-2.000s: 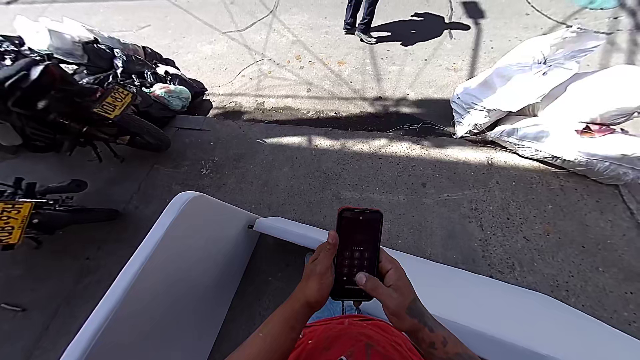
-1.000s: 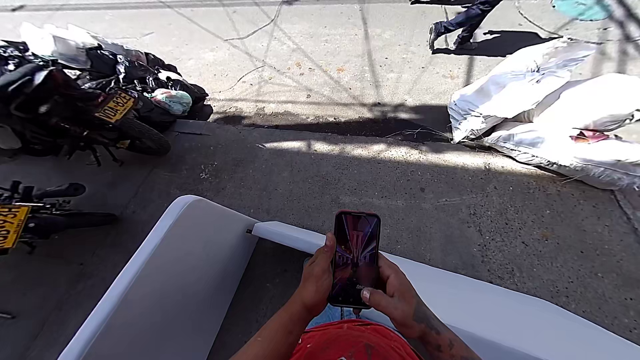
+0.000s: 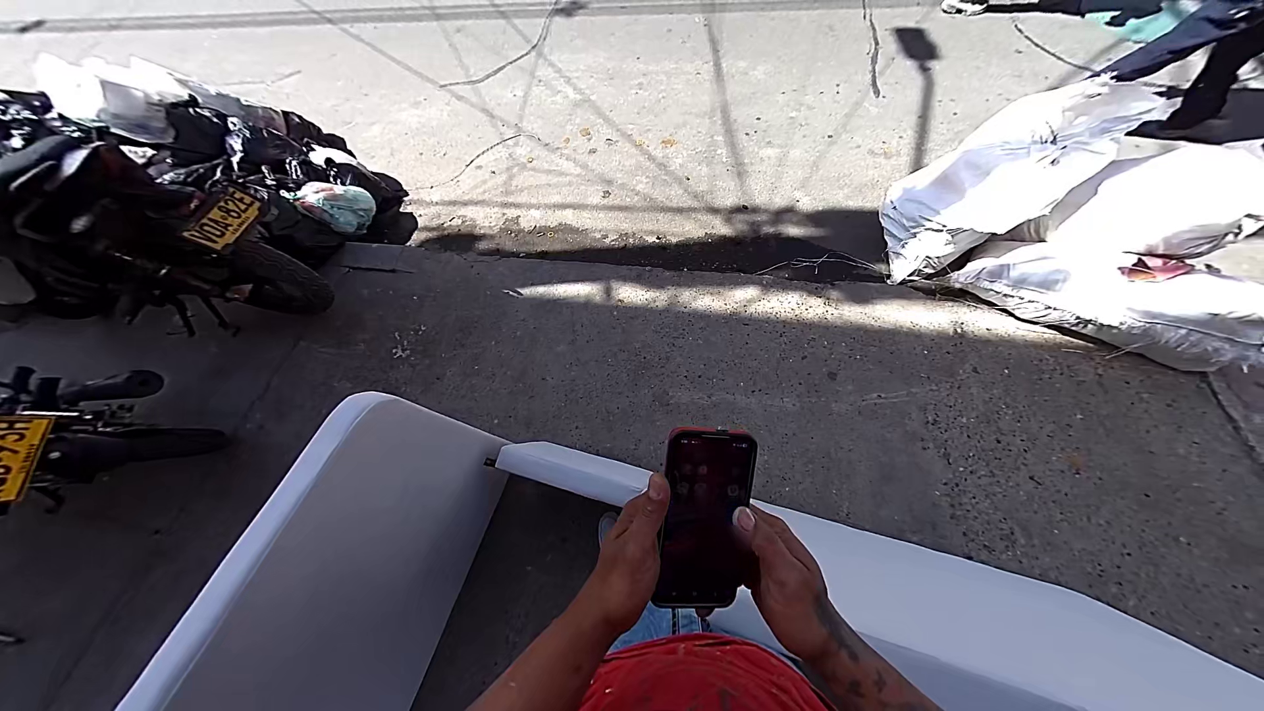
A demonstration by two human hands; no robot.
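A dark smartphone point(image 3: 703, 523) with a red edge stands upright in view between both hands, above the red shirt and blue jeans. My left hand point(image 3: 629, 563) grips its left side, the thumb along the edge. Around the right side is my right hand point(image 3: 782, 573), its thumb at the edge of the screen. The screen is dim and shows small icons. Both hands' fingers are mostly hidden behind the phone.
White panels point(image 3: 346, 533) stand left and right, close to my body. Motorcycles point(image 3: 276, 276) and black bags point(image 3: 296, 158) are at the left. White sacks point(image 3: 1066, 197) lie by the kerb at the right, with a person's legs point(image 3: 1200, 69) beyond them.
The phone's screen has gone from a keypad to a bright picture and then to dim icons. My right thumb has moved up to the screen's right edge. The walking person has moved right.
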